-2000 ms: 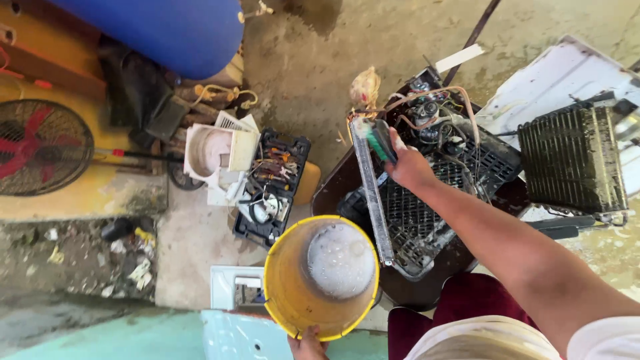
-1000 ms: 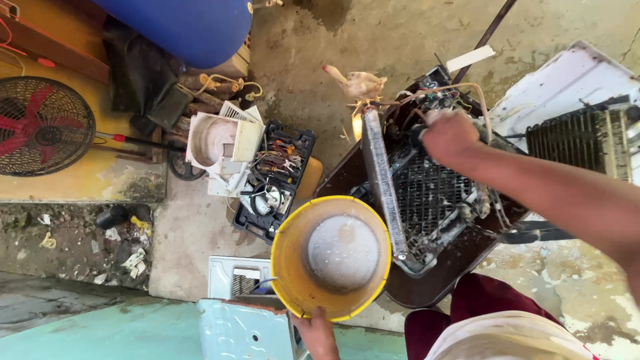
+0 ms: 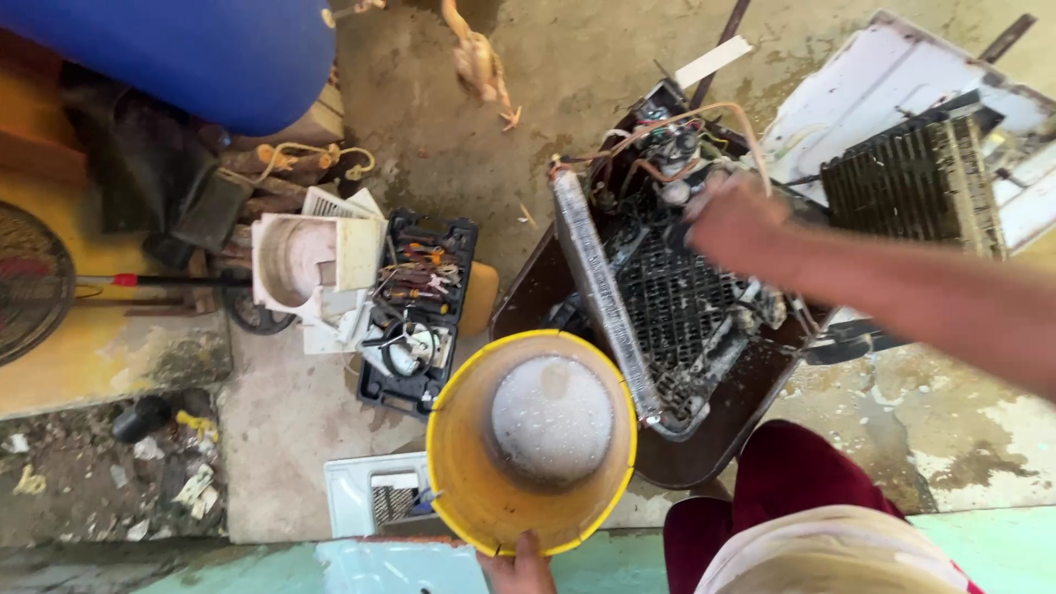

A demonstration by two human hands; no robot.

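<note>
My left hand (image 3: 521,568) grips the near rim of a yellow plastic bucket (image 3: 462,487), thumb over the edge; foamy, whitish liquid (image 3: 553,417) lies at its bottom. Motion blurs my right hand (image 3: 730,216), which is over the upper part of a wet, soapy air-conditioner chassis with a black grille (image 3: 672,301); whether it holds something cannot be made out. Along the left side of the chassis stands a finned coil (image 3: 602,289), and copper pipes (image 3: 751,136) curve above it. The chassis rests on a dark brown table (image 3: 681,462).
An open tool case (image 3: 425,280) with pliers and screwdrivers lies left of the table, beside a cream plastic housing (image 3: 313,256). A chicken (image 3: 478,62) is on the concrete floor. A second finned coil (image 3: 907,190) and white panels (image 3: 874,82) are at right. A fan (image 3: 29,285) stands far left.
My right hand has moved from the top of the finned coil to the upper right part of the chassis. The chicken has moved away from the coil's end. My left hand stays on the bucket.
</note>
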